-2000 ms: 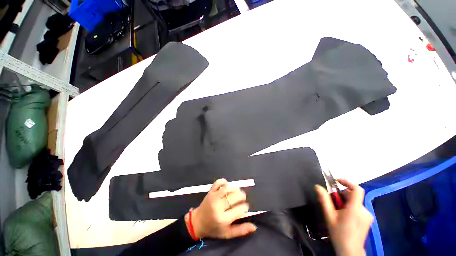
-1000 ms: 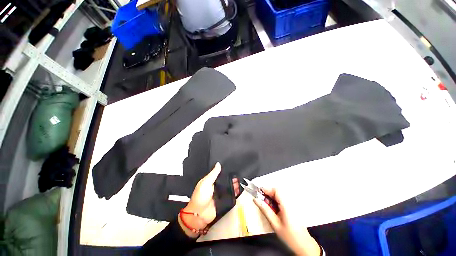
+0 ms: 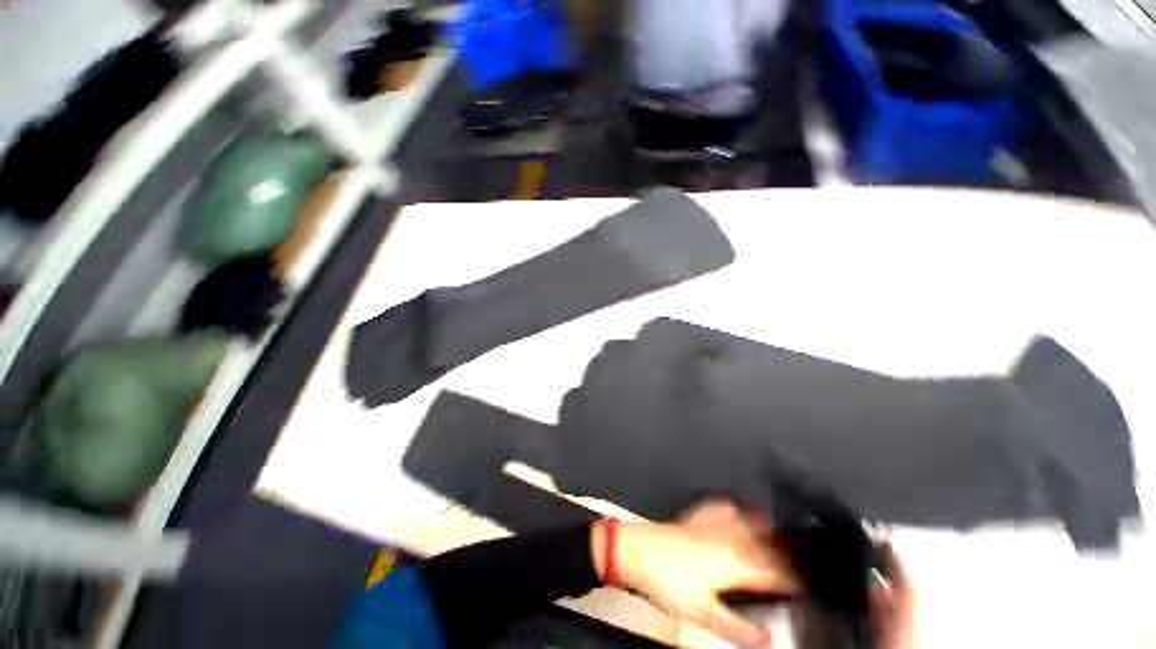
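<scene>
The picture is blurred. The worked dark fabric panel (image 3: 463, 444) lies at the near edge of the table, a white slit showing in it. Its right end is raised and bunched between my hands. My left hand (image 3: 716, 564), with a red wristband, grips this bunched end. My right hand (image 3: 898, 602) shows only as a blurred strip to the right of the cloth; the cloth hides the rest, and no snips can be made out. A pile of dark panels (image 3: 824, 425) lies just beyond, overlapping the worked panel. Another dark panel (image 3: 545, 292) lies apart at upper left.
The white table (image 3: 887, 266) has a shelf rack (image 3: 209, 456) with green sacks (image 3: 127, 418) to its left. Blue crates (image 3: 932, 114) and a seated person's light-clothed torso (image 3: 704, 44) are beyond the far edge. A blue item (image 3: 393, 615) is at the near left.
The view has swung, so the table sits further right and lower. The panel end held by my left hand is now bunched between both hands. The snips, seen open before, no longer show.
</scene>
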